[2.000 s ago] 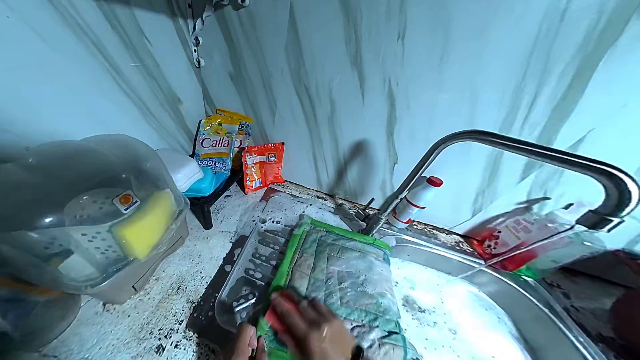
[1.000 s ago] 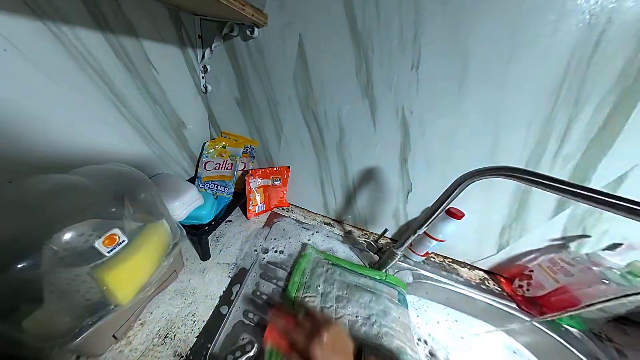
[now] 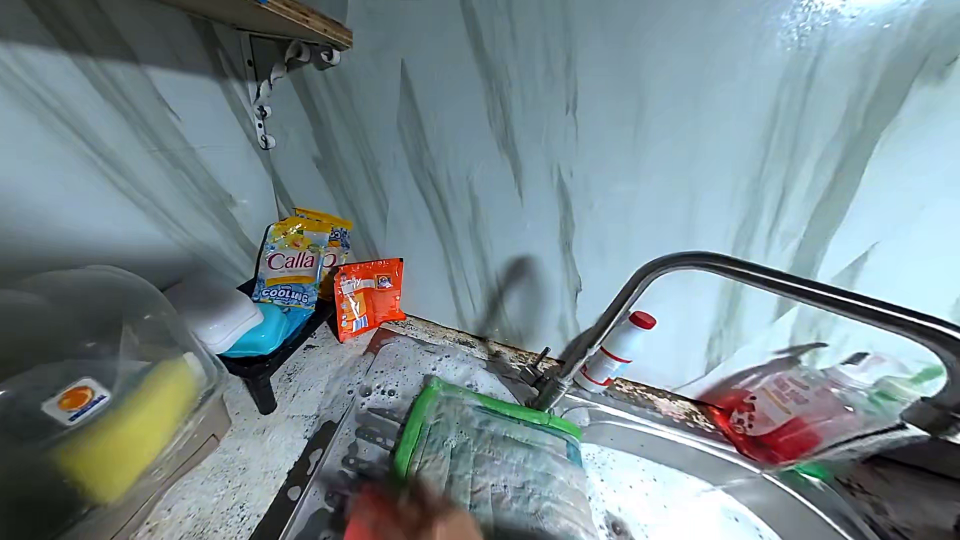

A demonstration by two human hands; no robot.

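Observation:
A quilted cloth pad with green edging (image 3: 502,465), wet and sudsy, lies on the ribbed steel drainboard (image 3: 375,427) beside the sink basin. Blurred at the bottom edge, my right hand (image 3: 442,517) grips a red object (image 3: 366,514) at the pad's lower left border; blur hides what kind of object it is. My left hand is out of sight. White suds fill the part of the steel sink basin (image 3: 697,457) that shows.
A curved steel faucet (image 3: 697,261) rises behind the pad, near a red-capped white bottle (image 3: 607,356). Right stands a bottle of red liquid (image 3: 780,412). Left are a clear domed container (image 3: 97,322), detergent packets (image 3: 292,262), an orange packet (image 3: 369,296) and a blue soap box (image 3: 259,334). A shelf (image 3: 300,19) overhangs.
The view has tilted upward. My left hand, seen at the pad's lower left two seconds ago, is out of view. My right hand has stayed near the pad's left border with the red object.

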